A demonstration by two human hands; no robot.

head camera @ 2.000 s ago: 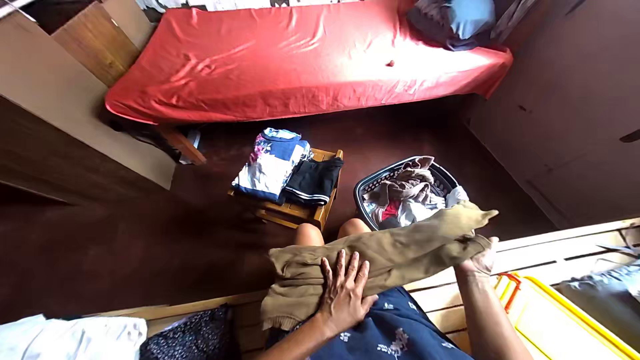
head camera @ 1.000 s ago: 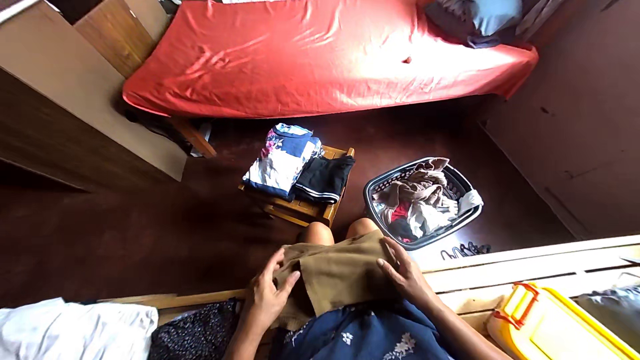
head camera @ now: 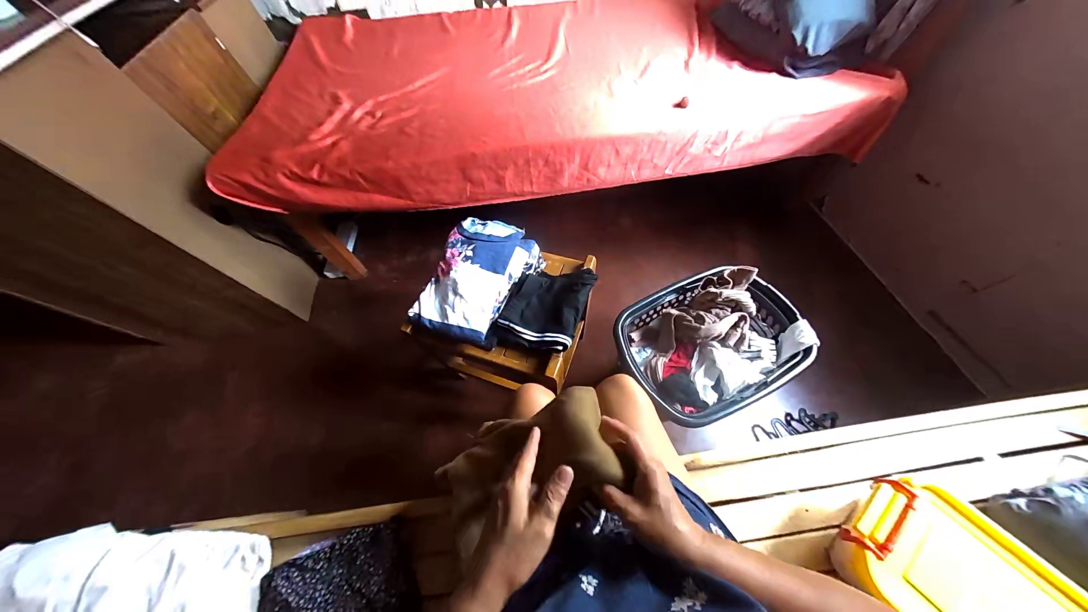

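An olive-brown cloth garment (head camera: pixel 580 438) lies bunched over my knees and lap. My left hand (head camera: pixel 520 518) rests on its near left part, fingers spread and pointing forward. At the garment's right edge, my right hand (head camera: pixel 648 493) has its fingers curled around the fabric. Beyond my knees, a small wooden stool (head camera: pixel 552 367) bears a folded white and blue floral garment (head camera: pixel 476 280) and, beside it, folded black cloth with white stripes (head camera: pixel 546 310). To the right of the stool, a dark plastic laundry basket (head camera: pixel 625 340) holds rumpled clothes (head camera: pixel 714 340).
A bed with a red sheet (head camera: pixel 476 110) stands beyond the stool. Beside me on the slatted wooden bench (head camera: pixel 782 510) are a yellow-edged bin (head camera: pixel 960 552) at right, white cloth (head camera: pixel 136 569) and dark speckled cloth (head camera: pixel 340 569) at left. Black hangers (head camera: pixel 795 425) lie near the basket.
The brown garment was stretched out between my hands, then lay folded smaller across my lap. It is now more bunched, and my hands have come closer together.
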